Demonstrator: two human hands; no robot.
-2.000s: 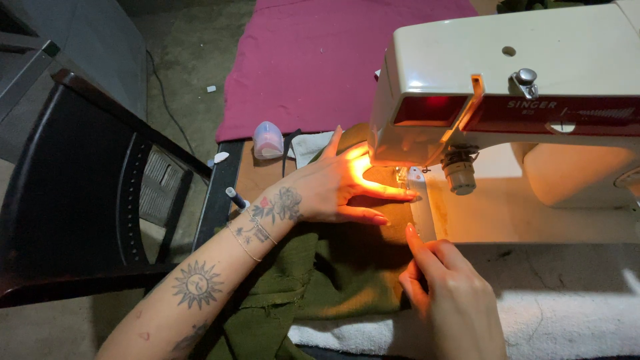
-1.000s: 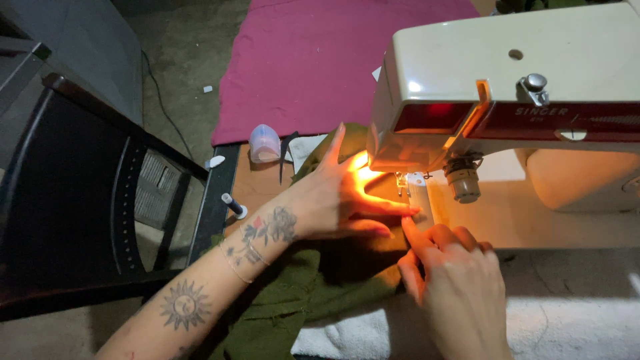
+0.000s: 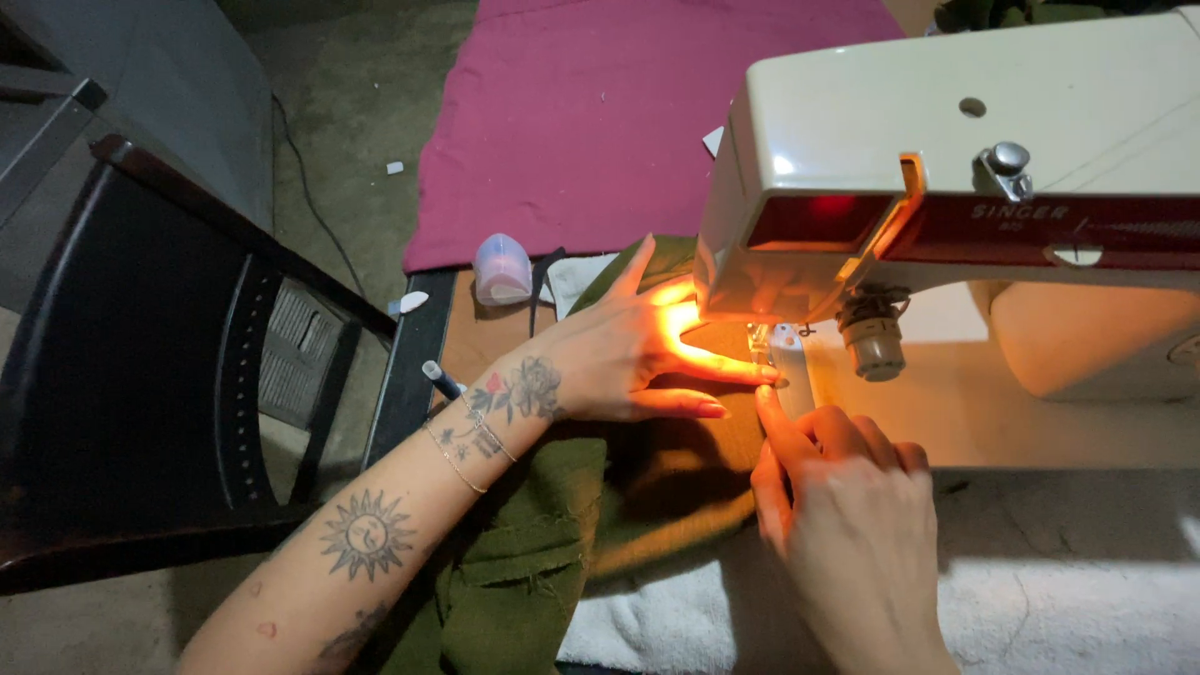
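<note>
A white and red Singer sewing machine [image 3: 872, 141] stands at the right, its lamp lighting the presser foot [image 3: 758, 339]. Olive green fabric [image 3: 694, 469] lies under the foot area and hangs toward me. My left hand [image 3: 647, 352] rests flat on this fabric, fingers spread, its index fingertip just in front of the foot. My right hand [image 3: 844, 487] is at the fabric's right edge, index fingertip beside the left one; whether it pinches the cloth cannot be told. The needle tip is hard to make out.
Pink fabric [image 3: 609, 122] covers the far side. A translucent plastic container [image 3: 502, 270] and a small capped tube or spool [image 3: 441, 379] are left of my left hand. A black chair [image 3: 122, 337] stands at the left. White cloth [image 3: 1078, 562] lies in front of the machine.
Both hands stay on the olive fabric near the presser foot. Since the earliest frame, my right index fingertip has come closer to my left fingertips.
</note>
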